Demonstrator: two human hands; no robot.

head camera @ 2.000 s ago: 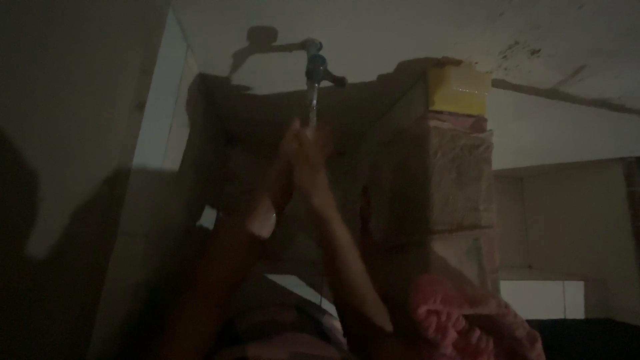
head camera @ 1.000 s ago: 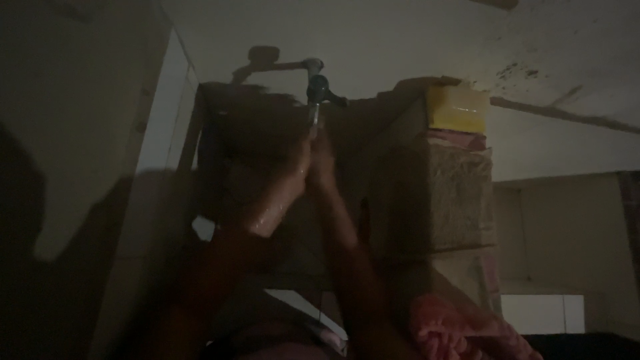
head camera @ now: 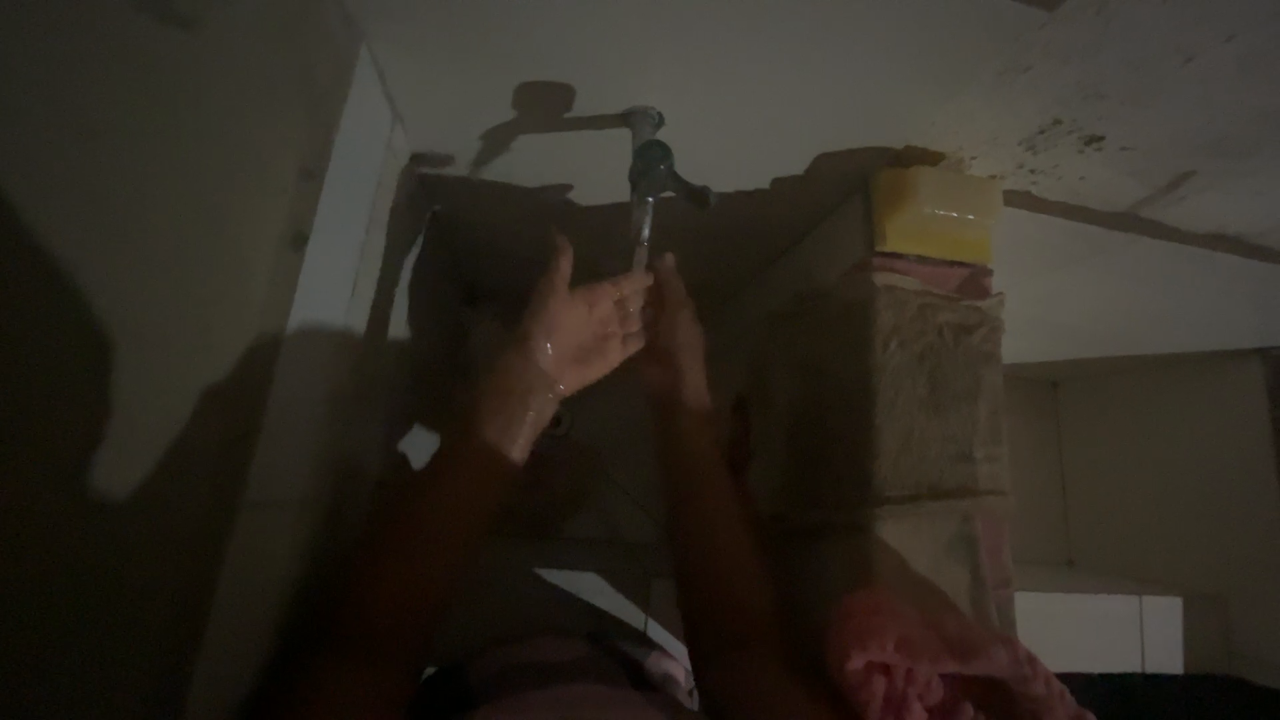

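Water (head camera: 643, 235) runs down from a tap (head camera: 655, 170) mounted on the wall. My left hand (head camera: 590, 325), wet and with its fingers spread, is below the tap, its fingertips at the stream. Just right of the water is my right hand (head camera: 678, 325), turned edge-on, its fingers pointing up and holding nothing that I can see. The two hands are close together; whether they touch is unclear. Beneath them lies a dark basin, its drain (head camera: 560, 420) faintly visible past my left wrist.
On the tiled ledge (head camera: 938, 390) to the right rests a yellow block (head camera: 935, 215), perhaps soap or a sponge. A pink cloth (head camera: 900, 650) hangs or lies at the lower right. A pale wall (head camera: 330, 220) borders the basin on the left. The light is dim.
Earlier both hands were pressed or held close together under the running water. Now they are parted somewhat, and the left hand's fingers have spread.
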